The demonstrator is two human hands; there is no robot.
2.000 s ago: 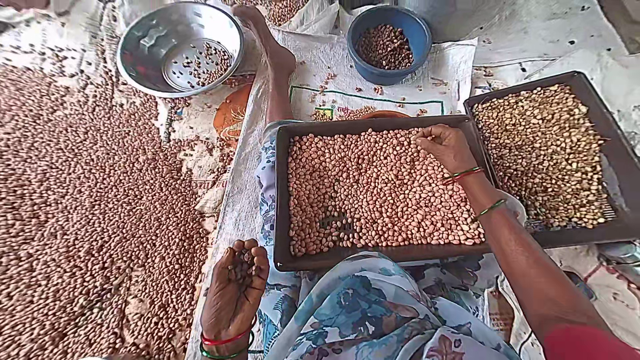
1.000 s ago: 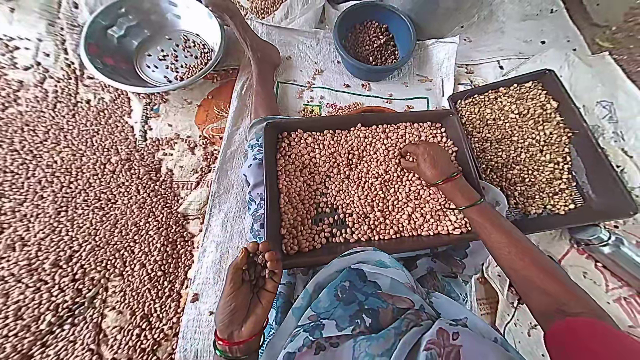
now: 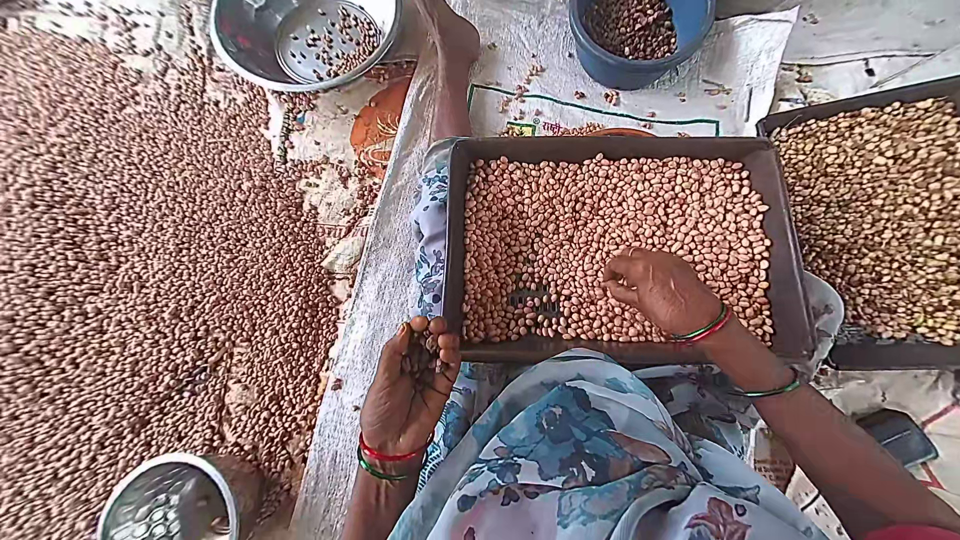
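A dark rectangular tray (image 3: 776, 247) of pinkish shelled nuts or beans (image 3: 600, 217), which look like peanuts, rests on the lap. My right hand (image 3: 660, 291) is over the middle of these kernels, thumb and fingertips bent together; whether a kernel is between them cannot be told. Palm up at the tray's lower left corner, my left hand (image 3: 411, 382) cups several dark kernels (image 3: 421, 360) in its curled fingers. A small patch of the tray's slotted bottom (image 3: 534, 296) shows through at lower left.
Another dark tray (image 3: 885, 358) of yellowish-brown kernels stands at right. A blue plastic tub (image 3: 637, 75) and a steel basin (image 3: 300, 84), both part filled, are beyond. Kernels (image 3: 150, 247) cover the ground at left, with a metal container (image 3: 176, 459) at lower left. A bare foot (image 3: 454, 45) extends between basin and tub.
My right hand has moved from the tray's upper right part leftward and down to its middle. My left hand stays cupped at the lower left corner.
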